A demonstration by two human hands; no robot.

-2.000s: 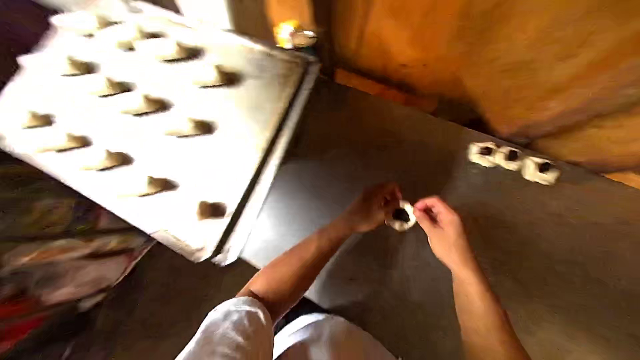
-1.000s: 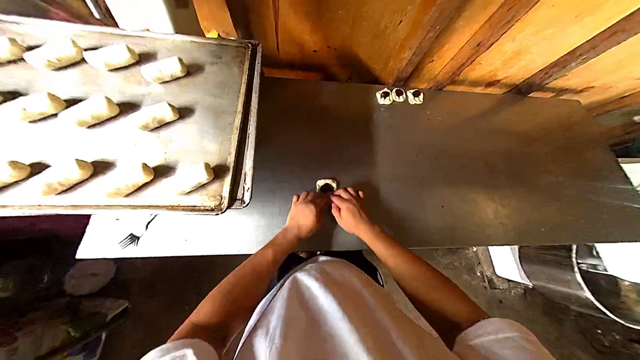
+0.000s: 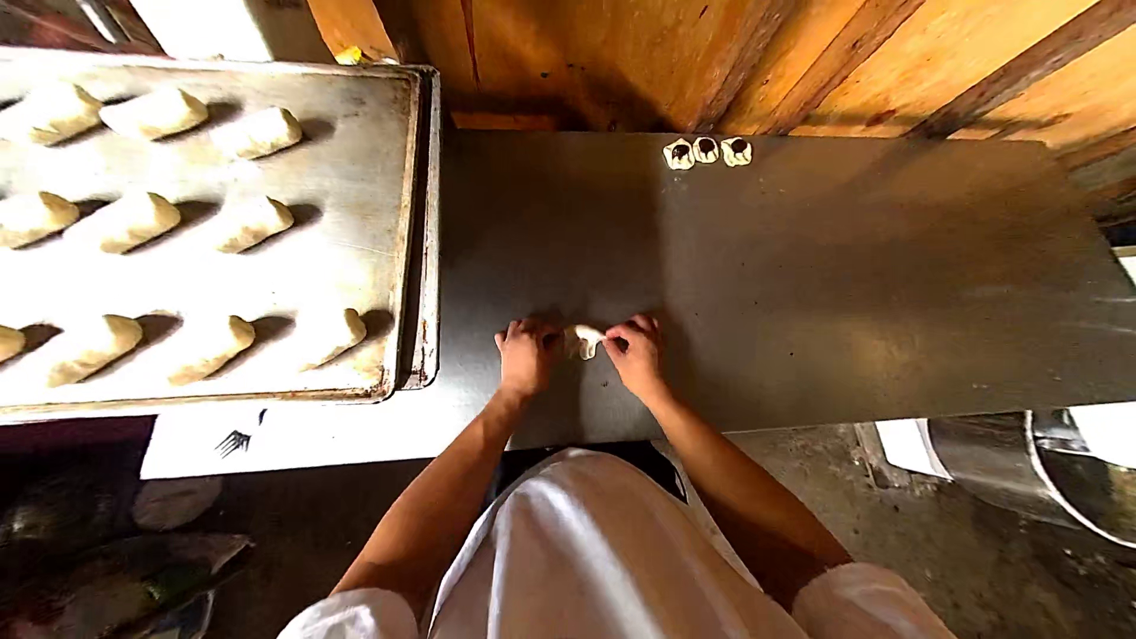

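A small piece of pale dough [image 3: 583,341] is between my hands, near the front edge of the metal table [image 3: 781,293]. My right hand [image 3: 635,348] pinches the dough's right edge between thumb and fingers. At its left side is my left hand [image 3: 527,351], fingers curled; whether they grip the dough is hard to tell. No dark filling shows on this piece now. Three small dough pieces with dark centers, one of them the left piece [image 3: 679,154], sit in a row at the table's back edge.
A metal baking tray [image 3: 355,195] with several shaped dough pieces [image 3: 253,222] covers the table's left part, its rim over another tray. A wooden wall [image 3: 603,62] stands behind the table. Below the right front edge is a round metal container [image 3: 994,461].
Both hands have moved apart. The piece between them showed a dark center before; now pale dough is drawn across it. The view has shifted.
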